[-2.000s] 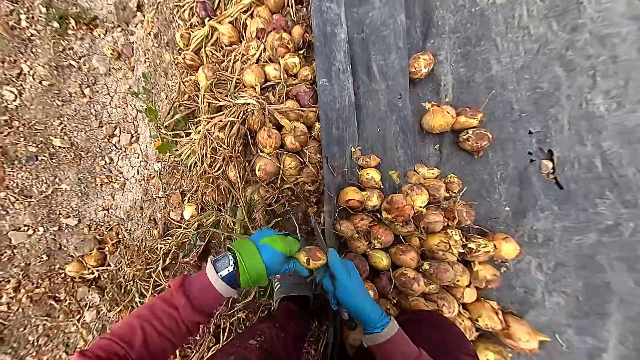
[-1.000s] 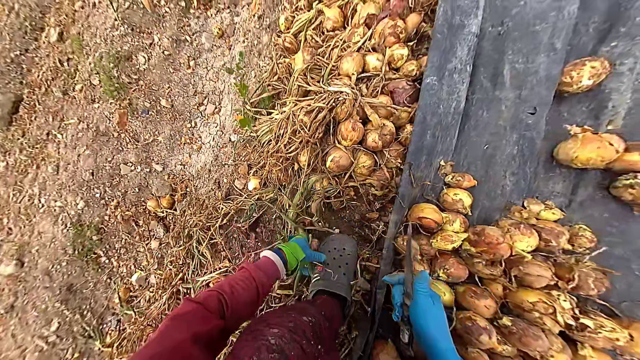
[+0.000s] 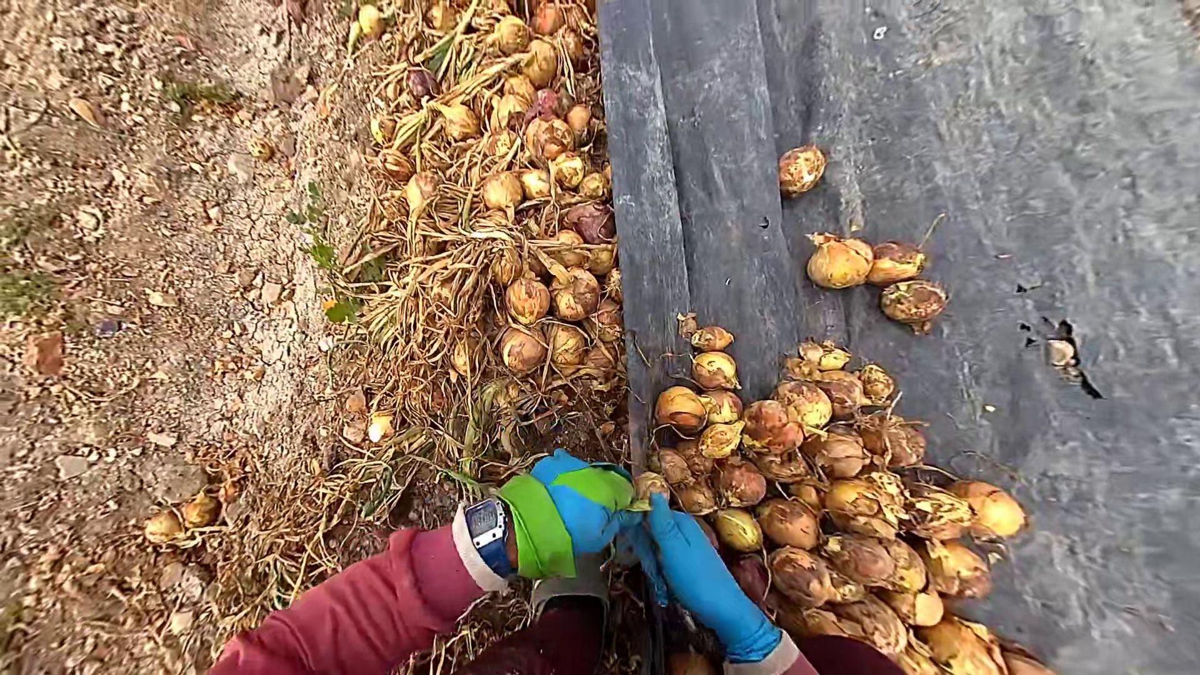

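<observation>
Both of my hands wear blue gloves and meet at the near edge of the dark sheet. My left hand [image 3: 581, 506], with a green band around palm and wrist, is closed on the leafy top of a small onion [image 3: 651, 486]. My right hand [image 3: 689, 562] touches the same onion from below and right; its fingertips are partly hidden, and I cannot tell whether it holds a tool. Beside it, a heap of trimmed onions [image 3: 787, 523] lies on the sheet. Left of the sheet's edge, onions with long dry tops [image 3: 527, 300] lie in a row on the soil.
The dark fabric sheet [image 3: 1078, 234] spreads to the right, with a torn hole [image 3: 1064, 354]. Several loose onions [image 3: 839, 261] lie on it beyond the heap. Two small onions [image 3: 164, 527] sit on stony soil at the left. A grey shoe [image 3: 572, 589] is below my left hand.
My hands were apart one second ago, the right one holding a blade-like tool over the heap; now they are together at a small onion. The view has shifted to the right.
</observation>
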